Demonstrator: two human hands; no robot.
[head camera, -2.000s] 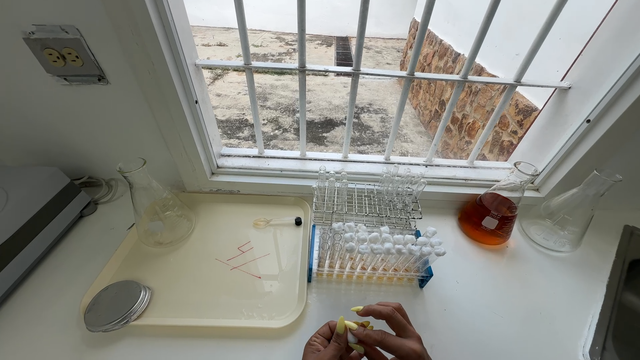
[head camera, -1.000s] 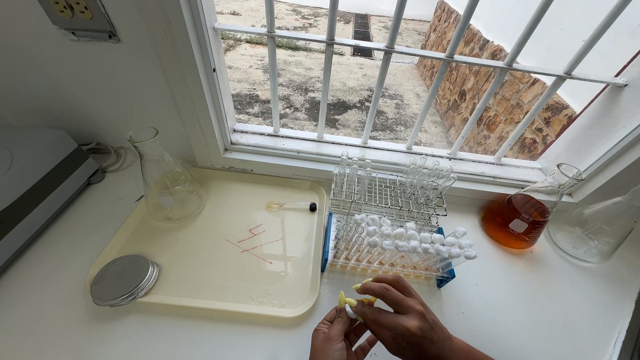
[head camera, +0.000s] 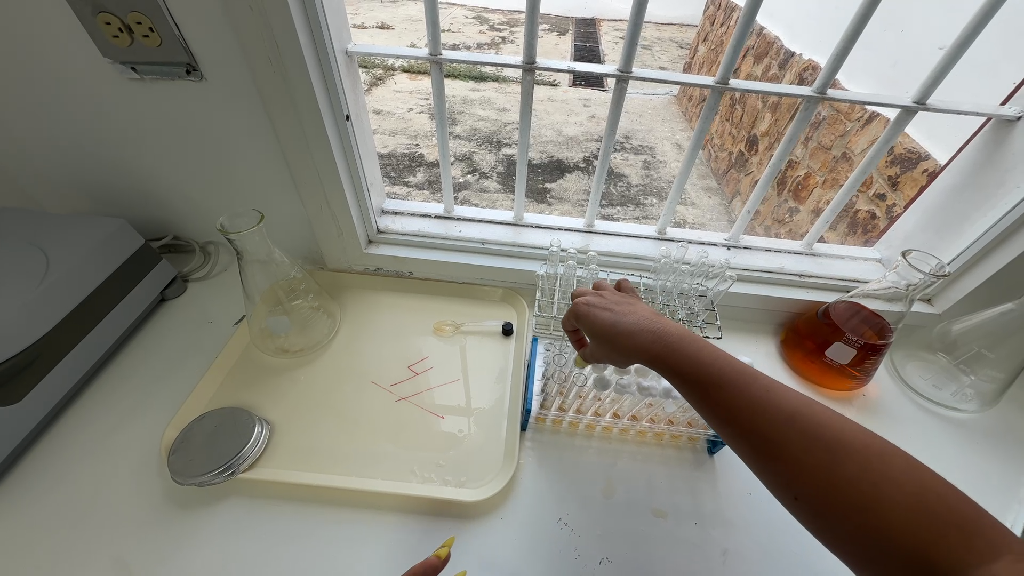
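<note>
My right hand (head camera: 612, 324) reaches over the near test tube rack (head camera: 632, 430), its fingertips pointing down at the left part of the tube rows. Whether a cotton plug is between those fingertips is hidden. Glass tubes with amber liquid stand in this rack, many topped with white cotton plugs (head camera: 602, 382), while several at the left end show open mouths. Behind it, a wire rack (head camera: 710, 326) holds empty-looking glass tubes (head camera: 554, 272), partly covered by the hand. Only a finger and yellow nails of my left hand (head camera: 432, 560) show at the bottom edge, over the white counter.
A cream tray (head camera: 344, 472) carries an Erlenmeyer flask (head camera: 290, 308), a small spoon-like item (head camera: 472, 326) with a dark cap beside it, and stacked metal discs (head camera: 216, 446) at its corner. Right are a flask of amber liquid (head camera: 840, 340) and another flask (head camera: 960, 356). A grey appliance (head camera: 72, 312) stands left.
My hands were together in front of the rack, fingers around a small white piece. The right hand has moved up over the tubes; the left is now mostly below the view.
</note>
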